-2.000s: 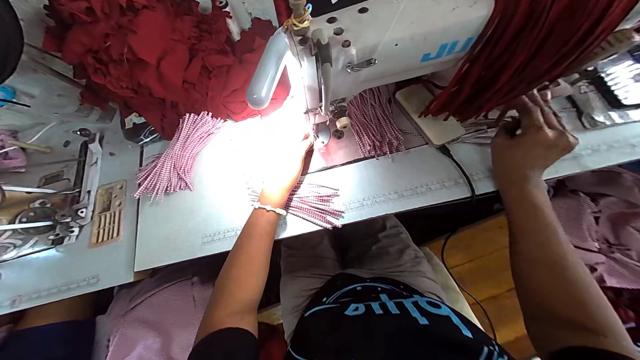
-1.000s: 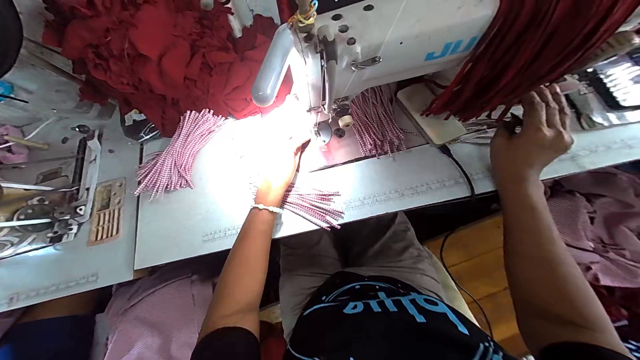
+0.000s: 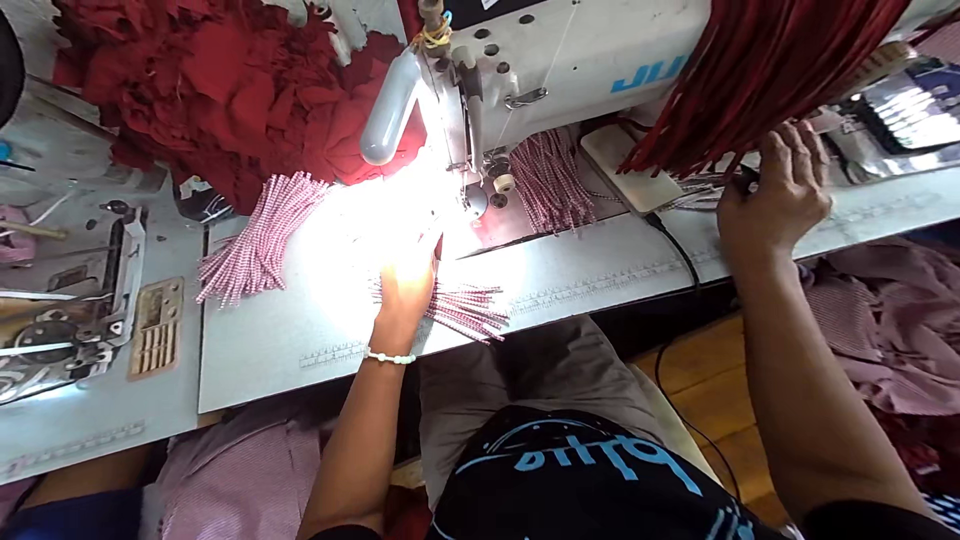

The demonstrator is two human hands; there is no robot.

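Observation:
My left hand (image 3: 409, 262), washed out by the lamp glare, lies on the machine bed beside the needle area of a Juki sewing machine (image 3: 585, 82). Its fingers are too bright to read. Under and beside that hand fans a bundle of pink-and-white strips (image 3: 469, 309). My right hand (image 3: 776, 187) rests near the dark red strips (image 3: 757, 82) draped over the machine arm; its fingertips are partly hidden, and a small dark thing shows by the thumb. More patterned strips lie left (image 3: 259, 244) and behind the presser foot (image 3: 551, 180).
Dark red fabric scraps (image 3: 225, 82) are heaped at back left. A pale phone-like device (image 3: 630, 169) with a black cable (image 3: 679, 247) lies between the strips and my right hand. Another machine (image 3: 60, 330) stands at left. Pink fabric (image 3: 885, 322) hangs at right.

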